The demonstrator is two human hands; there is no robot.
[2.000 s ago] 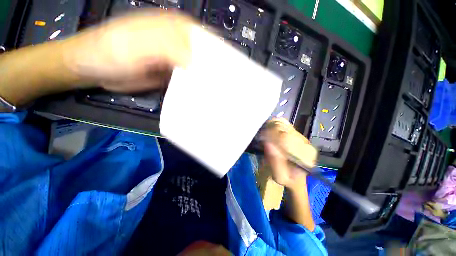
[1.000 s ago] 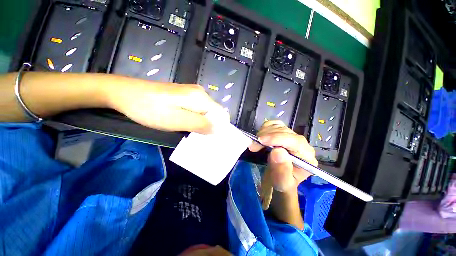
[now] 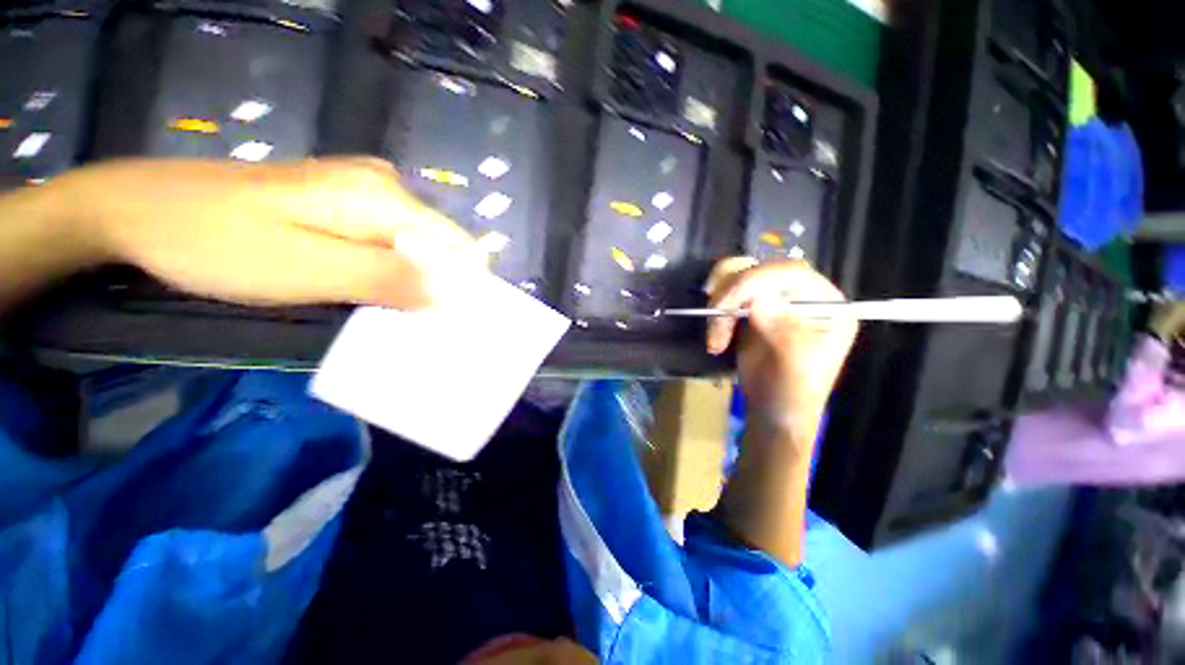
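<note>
My left hand (image 3: 325, 234), slightly blurred, holds a plain white sheet (image 3: 448, 364) by its upper corner, in front of the black tray's near edge. My right hand (image 3: 786, 318) holds long thin silver tweezers (image 3: 910, 309) about level. Their pointed tip is left of my fingers, over the near end of a phone body (image 3: 637, 214), and their broad end points right. Whether the tip touches anything I cannot tell. Several black phone bodies lie in a row in the tray (image 3: 208, 340), with camera sections at the far end and small orange and white marks. My left hand covers part of the row.
A second thick black tray structure (image 3: 897, 429) stands at the right, with more phone bodies (image 3: 994, 240). Blue plastic (image 3: 1102, 182) lies beyond it. A green mat (image 3: 812, 39) shows behind the tray. A brown cardboard piece (image 3: 693, 442) is below the tray edge. Pink cloth (image 3: 1144, 390) is at far right.
The sheet and my left hand have moved left, apart from the tweezers' tip. The tweezers have turned from slanted to nearly level. The view has shifted, and the tray appears higher and further left.
</note>
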